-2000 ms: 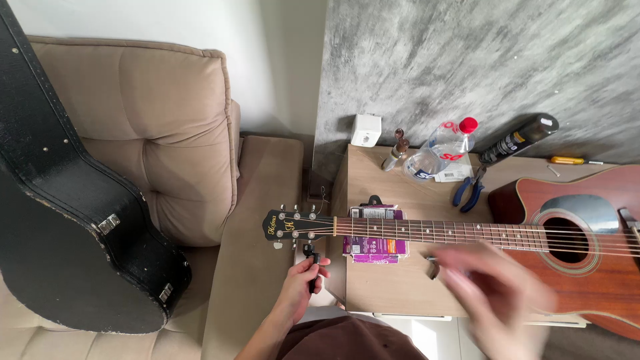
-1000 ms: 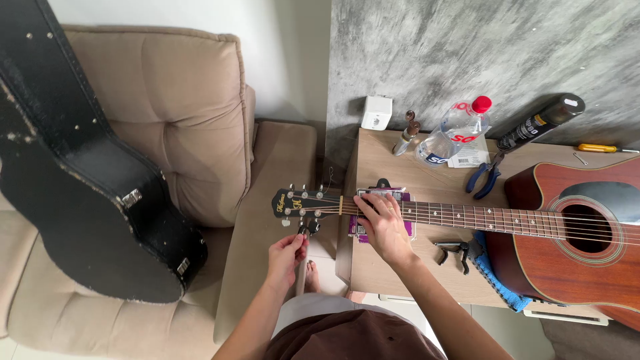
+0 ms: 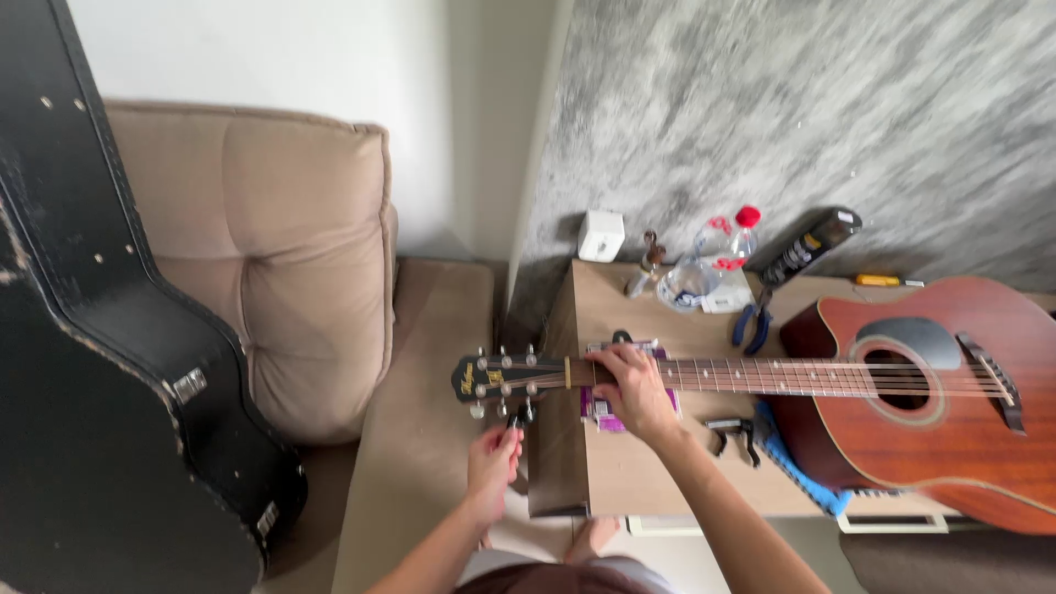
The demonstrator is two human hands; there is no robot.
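An acoustic guitar (image 3: pixel 874 445) with a reddish-brown body lies face up, its neck pointing left and its dark headstock (image 3: pixel 503 377) reaching past the table's left edge. My left hand (image 3: pixel 493 464) is below the headstock, fingers closed around a small dark object at the lower tuning pegs; the fingers hide most of it. Across the neck near the nut rests my right hand (image 3: pixel 634 386), its fingers over the strings. Purple boxes (image 3: pixel 609 412) lie under the neck. Right of my wrist is a black capo (image 3: pixel 737 436), beside a blue cloth (image 3: pixel 796 470).
On the wooden table (image 3: pixel 643 483) are a white box (image 3: pixel 602 236), a plastic bottle (image 3: pixel 733 243) with a red cap, blue-handled pliers (image 3: pixel 752 323), a black spray can (image 3: pixel 811 247) and a yellow-handled tool (image 3: pixel 877 280). A black guitar case (image 3: pixel 107 396) leans on the beige sofa (image 3: pixel 313 206).
My right hand, blurred over the table two seconds ago, came onto the neck by one second ago and remains there. The capo and blue cloth, visible one second ago, still lie below the neck.
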